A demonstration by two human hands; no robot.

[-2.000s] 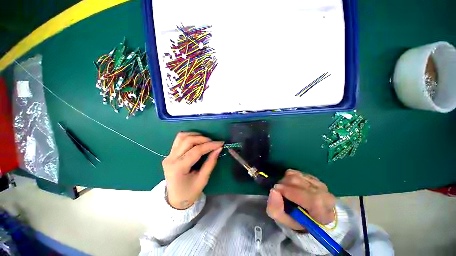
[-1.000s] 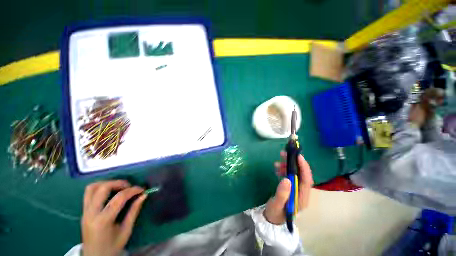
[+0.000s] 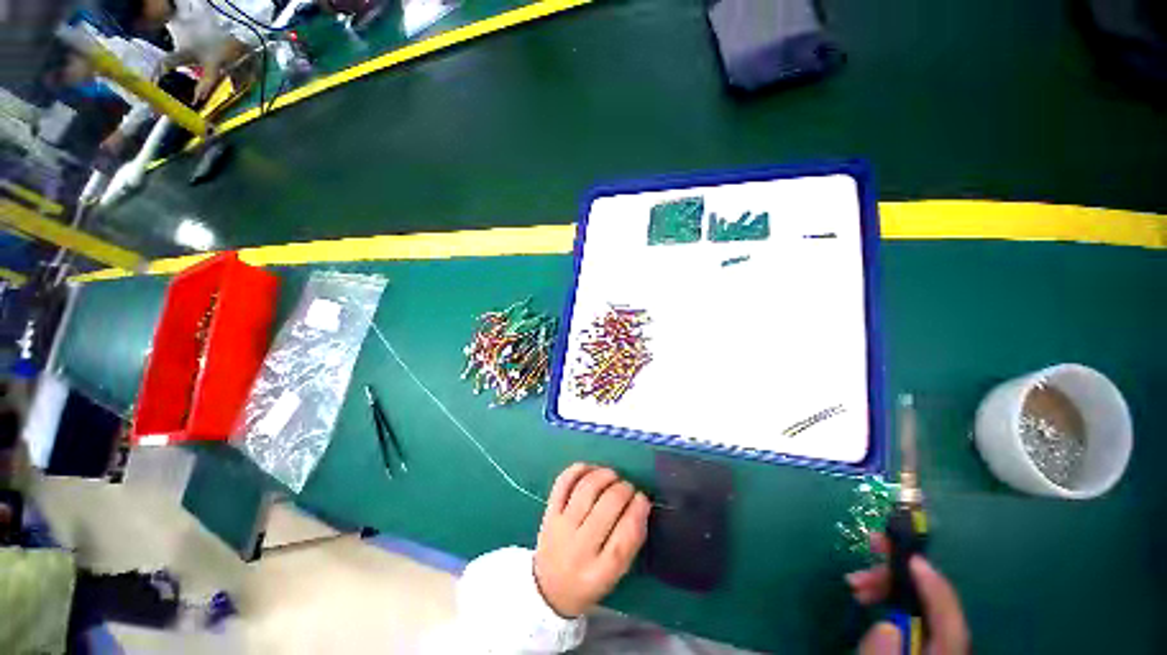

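Observation:
My left hand (image 3: 591,537) is curled at the left edge of the black work pad (image 3: 691,522). The thin solder wire (image 3: 448,416) runs from the upper left into this hand. A tiny strip shows faintly at the fingertips over the pad; whether the fingers hold it is unclear. My right hand (image 3: 924,607), partly cut off by the bottom edge, grips the soldering iron (image 3: 907,531), its silver tip pointing up, between the tray and the white pot (image 3: 1052,431). Loose green boards (image 3: 866,514) lie just left of the iron, partly behind it.
The blue-rimmed tray (image 3: 875,320) holds a lead wire heap (image 3: 612,355), PCB panels (image 3: 676,221) and spare wires (image 3: 814,420). Left of it lie soldered assemblies (image 3: 508,353), tweezers (image 3: 384,431), a plastic bag (image 3: 311,381) and a red bin (image 3: 243,335). People work at the upper left.
The view has swung left and shows more of the bench. The iron's tip, over the pot one second ago, is now left of the pot. My left hand stays by the pad.

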